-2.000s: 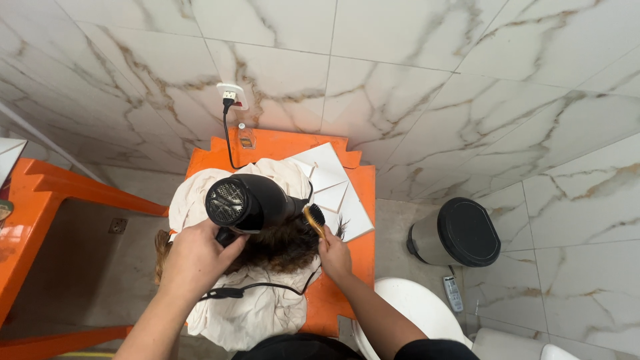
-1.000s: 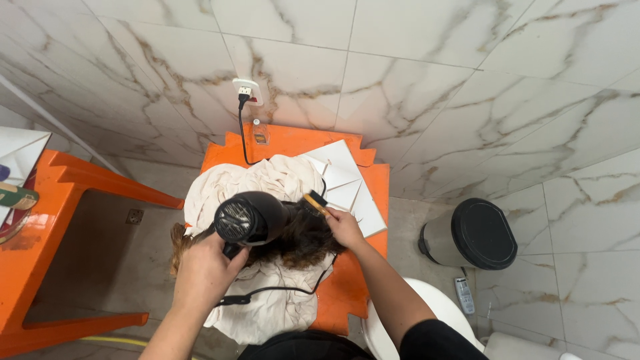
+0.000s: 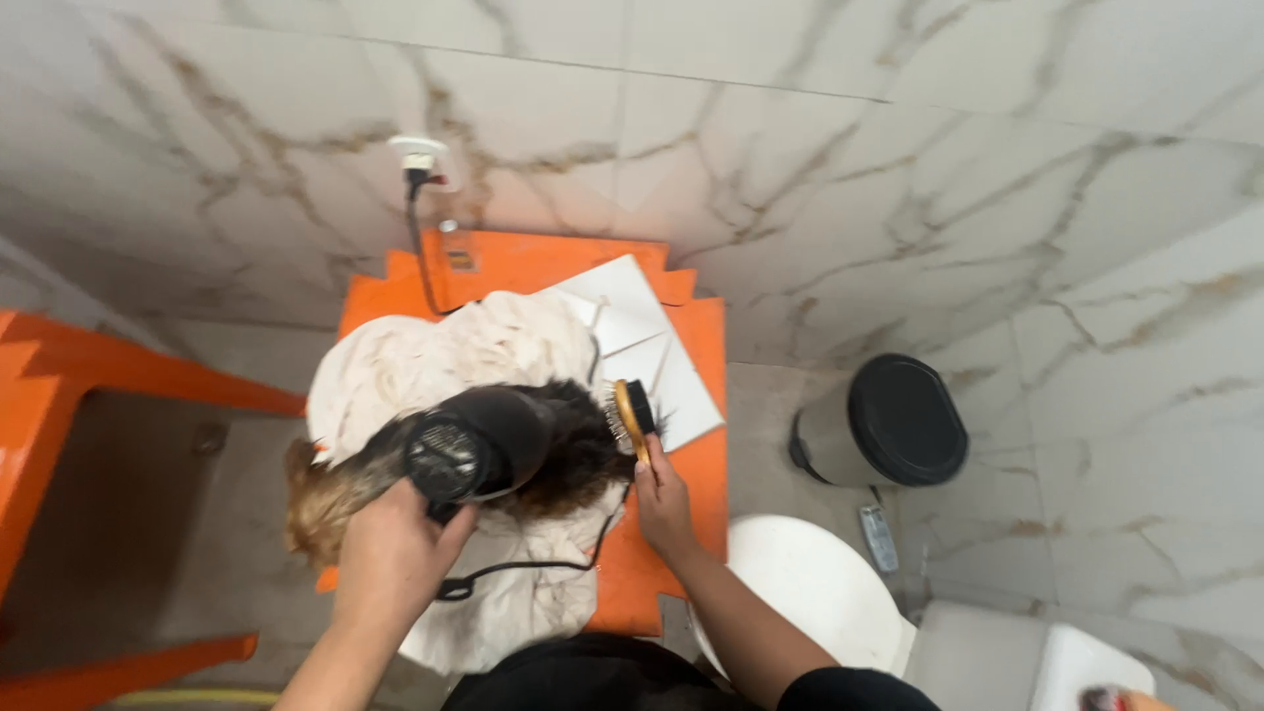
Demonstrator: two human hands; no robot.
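A small long-haired dog (image 3: 583,464), dark with a tan head end at the left, lies on a crumpled, stained white towel (image 3: 425,360) on an orange plastic table (image 3: 706,346). My left hand (image 3: 405,543) grips the handle of a black hair dryer (image 3: 494,439), which is over the dog's back and hides part of it. In my right hand (image 3: 662,499) is a wooden double-sided brush (image 3: 632,410), pins facing left toward the fur at the dog's right end and black bristles facing right. The dryer's black cord (image 3: 533,565) curves over the towel.
White tiles (image 3: 681,395) lie under the brush. A plug sits in a wall socket (image 3: 420,163) behind the table. To the right stand a pedal bin (image 3: 904,425) and a white toilet (image 3: 800,583); a bottle (image 3: 877,538) lies on the floor. Another orange table (image 3: 39,395) is at the left.
The brush has moved from over the dark fur to the dog's right end and now stands more upright. More of the dog's tan end shows at the left. The dryer remains in my left hand.
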